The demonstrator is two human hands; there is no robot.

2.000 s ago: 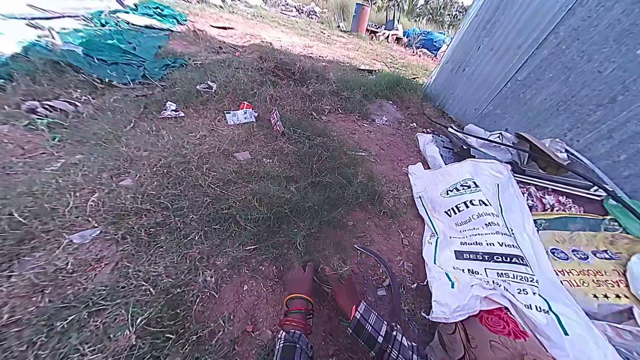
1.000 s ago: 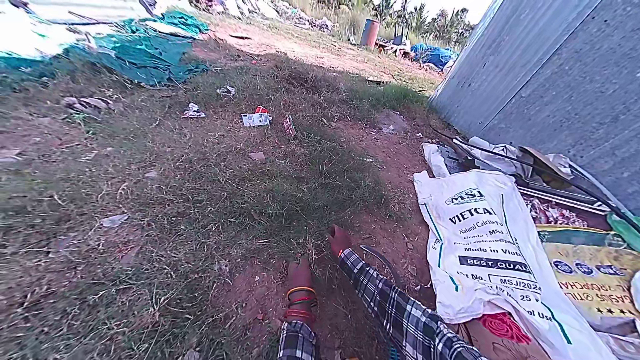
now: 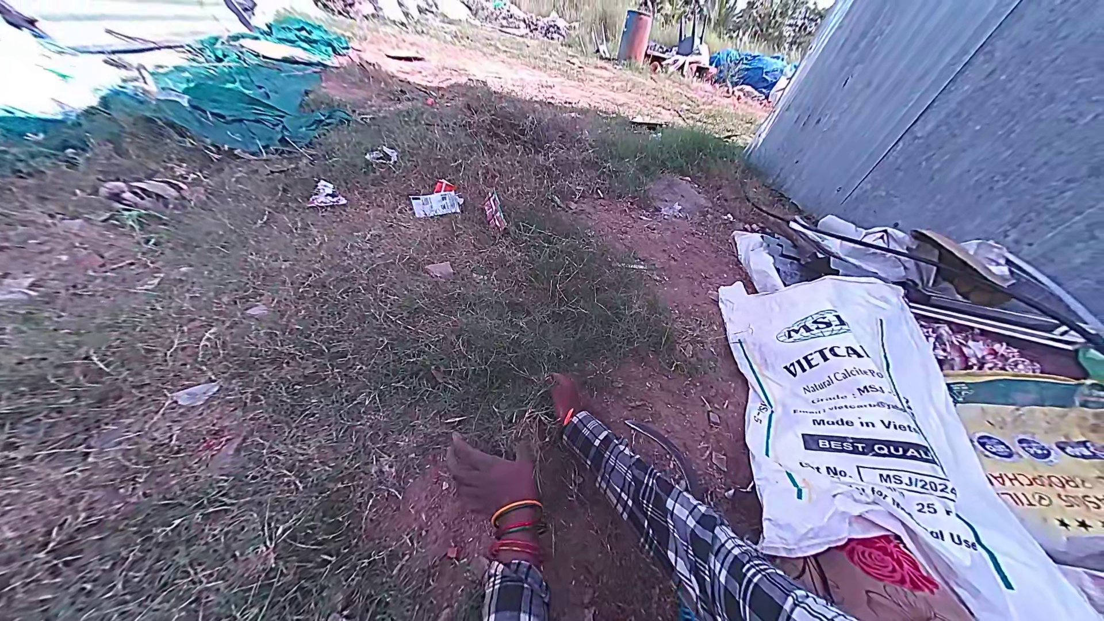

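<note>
My left hand (image 3: 492,476), with red and orange bangles at the wrist, is spread low over the edge of the grass (image 3: 483,345), fingers apart. To its right and a little farther out, my right hand (image 3: 565,398) reaches into the same grass; its fingers are partly hidden, so what it grips cannot be told. A curved dark strip, perhaps a blade (image 3: 668,448), lies on the bare soil right of my right forearm, partly hidden by the checked sleeve.
A white printed woven sack (image 3: 845,371) lies at the right, beside a yellow printed sack (image 3: 1031,466) and a grey sheet wall (image 3: 949,112). Paper scraps (image 3: 436,204) lie on the grass. Green netting (image 3: 250,99) is at the far left, a rusty drum (image 3: 635,36) in the distance.
From close together at the grass edge two seconds ago, my hands have moved apart. My right hand has moved farther out, and my left hand's fingers have spread since one second ago.
</note>
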